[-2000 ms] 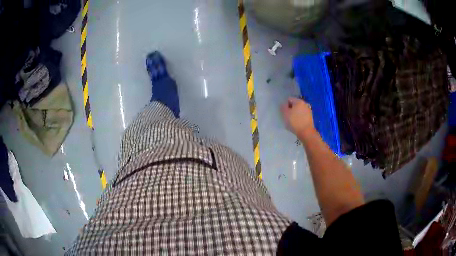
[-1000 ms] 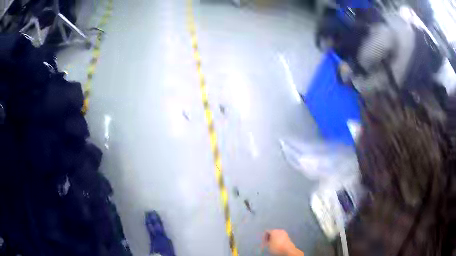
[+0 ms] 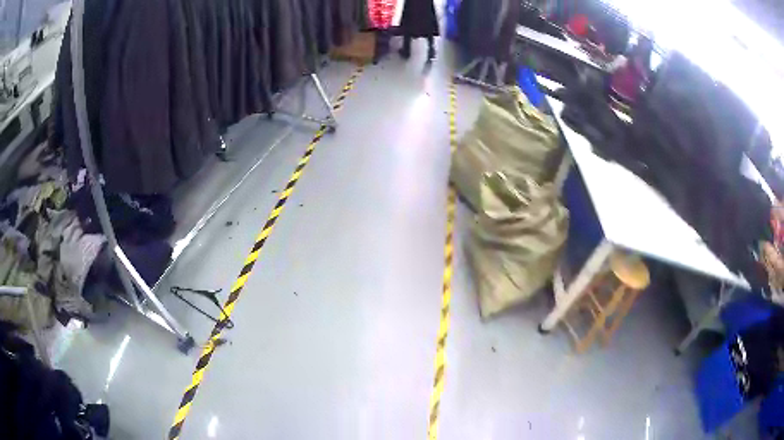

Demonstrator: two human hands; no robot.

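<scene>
Neither of my hands is in the picture. Nearest in front of me is the grey floor (image 3: 344, 326) with two lines of yellow-black tape. Dark garments (image 3: 180, 86) hang in a long row on a metal tube rack (image 3: 107, 215) at the left. Khaki sacks (image 3: 516, 241) stand on the floor right of the tape, against a white-topped table (image 3: 645, 210).
A black hanger (image 3: 202, 305) lies by the left tape. Heaped cloth (image 3: 56, 245) lies at the left. A wooden stool (image 3: 615, 292) stands under the table, blue crates (image 3: 726, 369) at lower right. A person in dark clothes (image 3: 419, 21) is far down the aisle.
The view has lifted from the floor at my feet to the aisle ahead. My right hand and my foot have left the picture. The brown checked cloth is out of view.
</scene>
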